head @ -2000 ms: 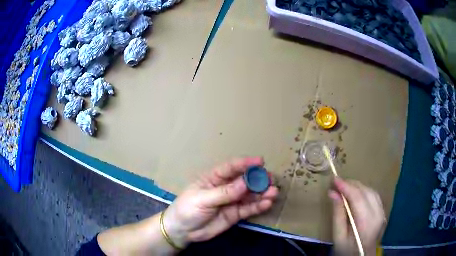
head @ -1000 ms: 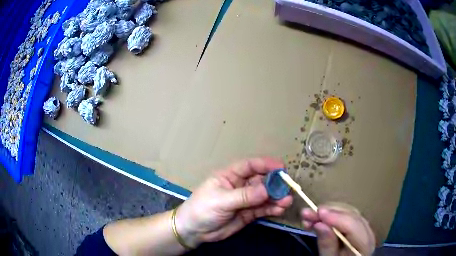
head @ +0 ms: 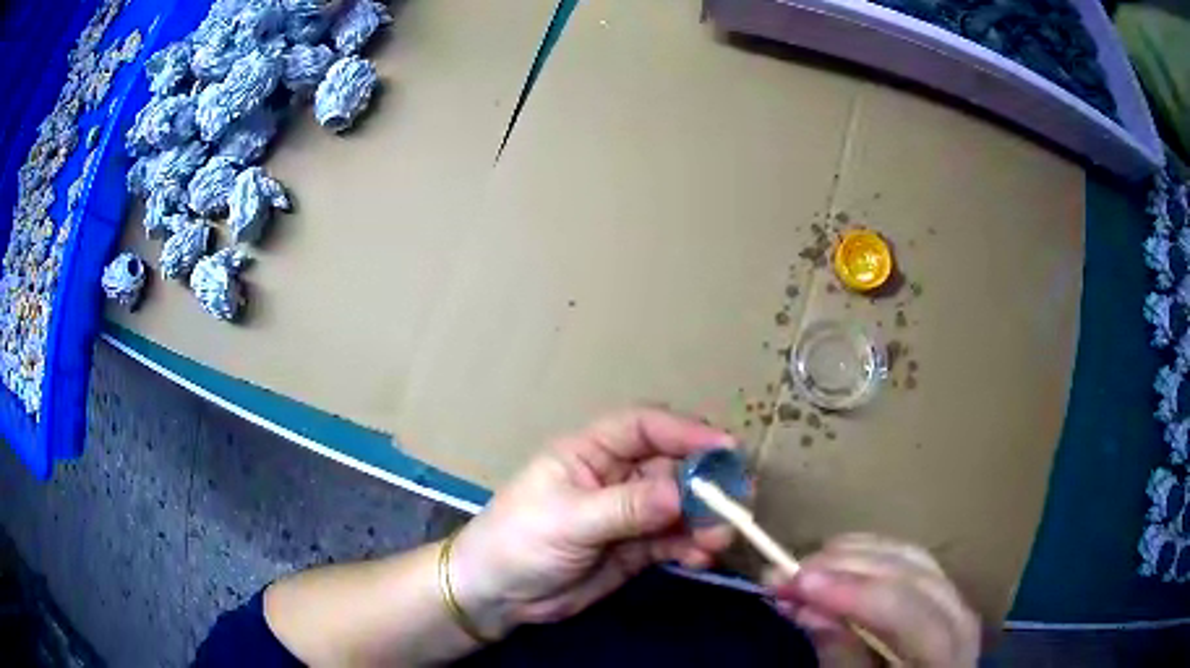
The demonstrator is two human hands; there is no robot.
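Note:
My left hand, at the lower middle, holds a small round blue-grey cup between thumb and fingers, its hollow side facing up and to the right. My right hand, at the lower right, grips a thin pale wooden stick. The stick's light tip is inside the cup, towards its near left wall. A clear round dish and a small orange pot stand on the brown cardboard, with dark wet spots around them.
Whitish-grey lumpy pieces are heaped at the upper left, beside a blue tray of small cream and orange pieces. A pale pink-lilac tub of dark cups stands at the upper right. Rows of pale pieces stand at the right edge.
The stick has moved from the clear dish into the cup, and its tip now sits deeper in the cup. My right hand has moved left with it. My left hand still holds the cup.

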